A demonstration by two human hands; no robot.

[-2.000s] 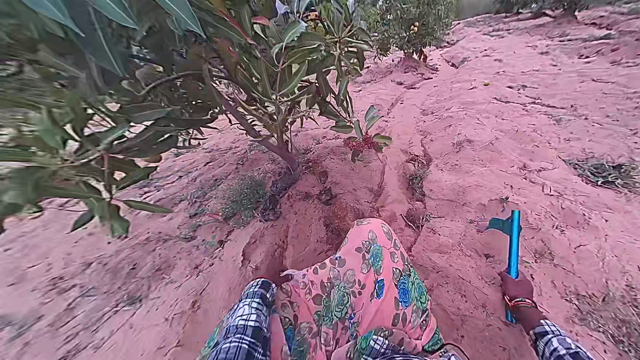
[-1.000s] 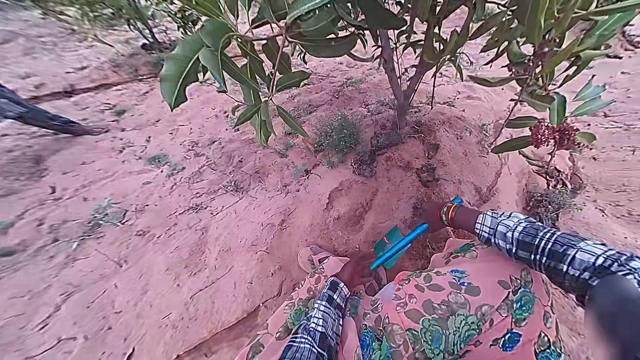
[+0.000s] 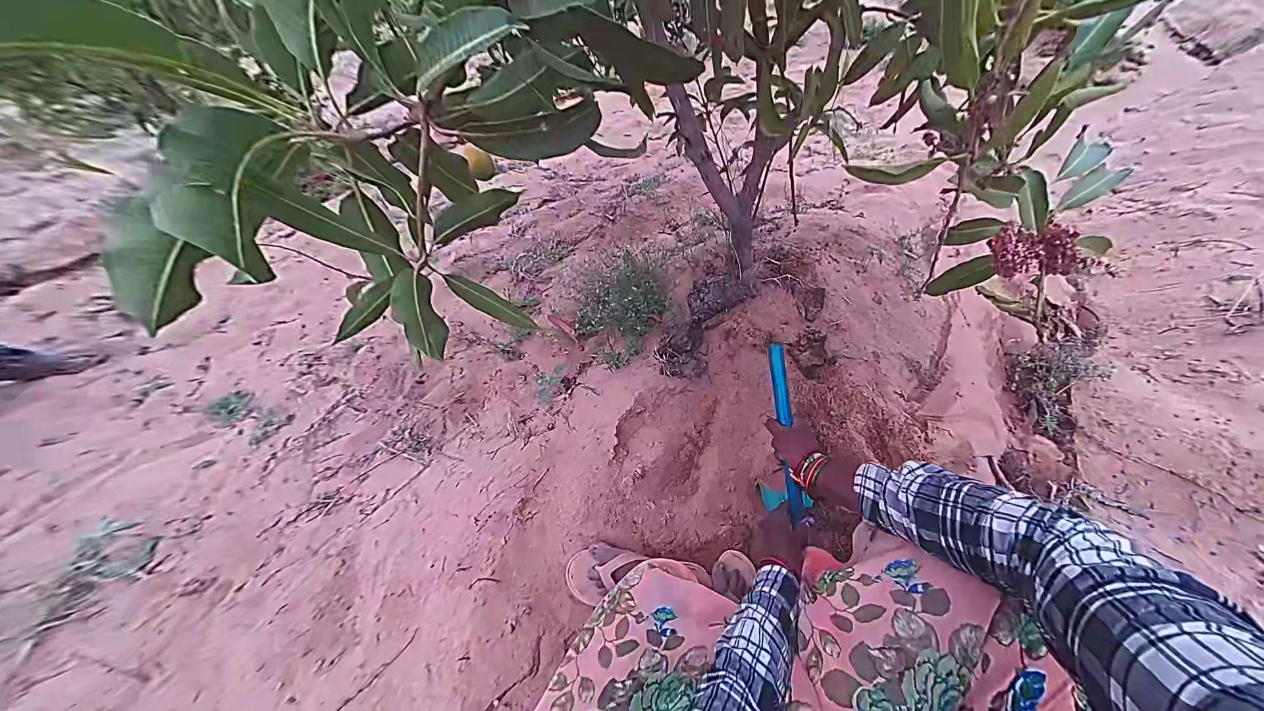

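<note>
A hand tool with a blue handle [image 3: 780,385] and a green-blue blade [image 3: 773,497] stands nearly upright in the picture, over the reddish soil in front of my feet. My right hand [image 3: 796,446], with bangles at the wrist, is closed around the middle of the handle. Lower down, my left hand [image 3: 780,538] grips the tool close to its blade; its fingers are partly hidden. Past the handle's far end rises the trunk of a small tree [image 3: 739,232], with dark clods [image 3: 716,296] at its base.
Leafy branches [image 3: 425,168] reach in from the upper left. A small green weed [image 3: 622,296] grows left of the trunk. Reddish flower clusters [image 3: 1035,249] hang at the right. Part of another person's limb [image 3: 39,363] shows at the left edge. My sandalled foot [image 3: 597,571] is below.
My left hand came onto the tool between the first and second frames. Since the second, the handle has swung from slanting to nearly upright in view, with both hands still on it.
</note>
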